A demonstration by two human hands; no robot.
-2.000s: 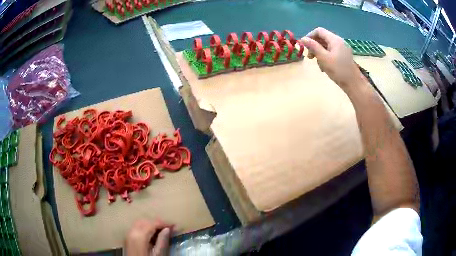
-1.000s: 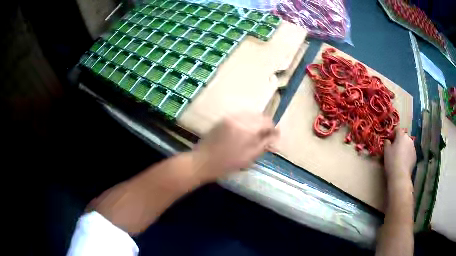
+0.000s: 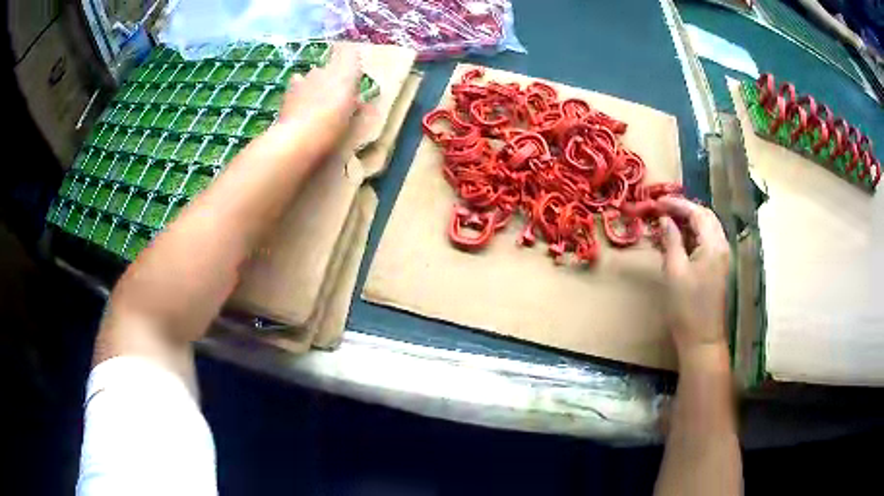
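Red handles [image 3: 528, 160] lie in a heap on a flat cardboard sheet [image 3: 465, 281] in the middle. My right hand [image 3: 690, 237] is at the heap's right edge, its thumb and fingers around a red handle. My left hand [image 3: 328, 89] reaches to the far right corner of the grid of green mesh pieces [image 3: 208, 126] at the left. A green edge shows just beside its fingers; whether it grips a piece is hidden.
Stacked cardboard sheets [image 3: 300, 276] bear the green grid. Right stack [image 3: 814, 281] holds a row of assembled pieces [image 3: 819, 126] at its far side. A bag of red handles [image 3: 436, 24] and a whitish plastic bag [image 3: 252, 24] lie beyond. The bench has a pale front edge [image 3: 485, 392].
The view has turned back toward the right from the left stack. My left hand has moved from near the bench edge out to the far green pieces. My right hand stays at the heap.
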